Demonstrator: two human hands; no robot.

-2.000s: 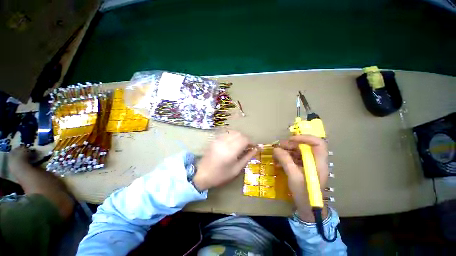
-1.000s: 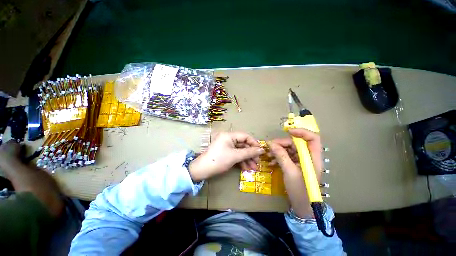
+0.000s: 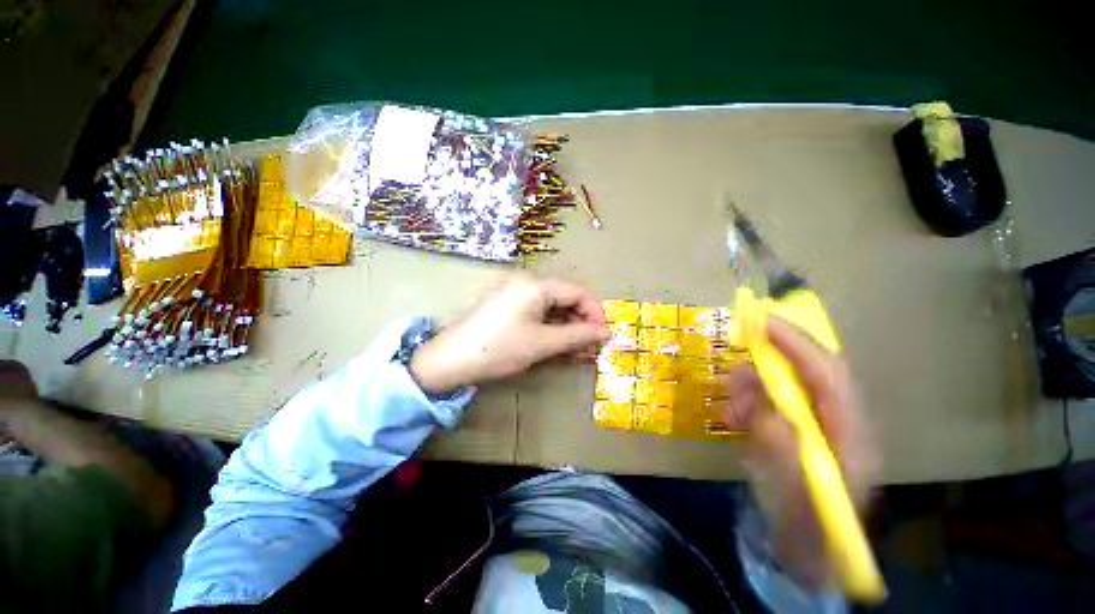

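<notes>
The yellow-orange circuit board panel (image 3: 654, 386) lies flat on the cardboard in front of me, with short wire leads along its right side. My left hand (image 3: 519, 333) is at the panel's upper left corner, thumb and fingertips together; whether a small lead is between them is too small to tell. My right hand (image 3: 807, 432), blurred, is closed around the yellow soldering iron (image 3: 805, 420). The iron's dark tip points up and away, beyond the panel's upper right, touching nothing. My right fingers are by the panel's right edge and hide part of it.
A clear bag of leads (image 3: 450, 180) lies beyond my left hand, with a loose lead (image 3: 590, 206) beside it. Wired panels (image 3: 174, 252) and a spare panel (image 3: 294, 228) are at left, near another person's arm (image 3: 84, 432). A black holder (image 3: 949, 174) and square fan (image 3: 1066, 324) are at right.
My hands have moved apart. My right hand and the iron have shifted right, uncovering more of the panel. My left hand stays near the panel's upper left. The camera view has shifted.
</notes>
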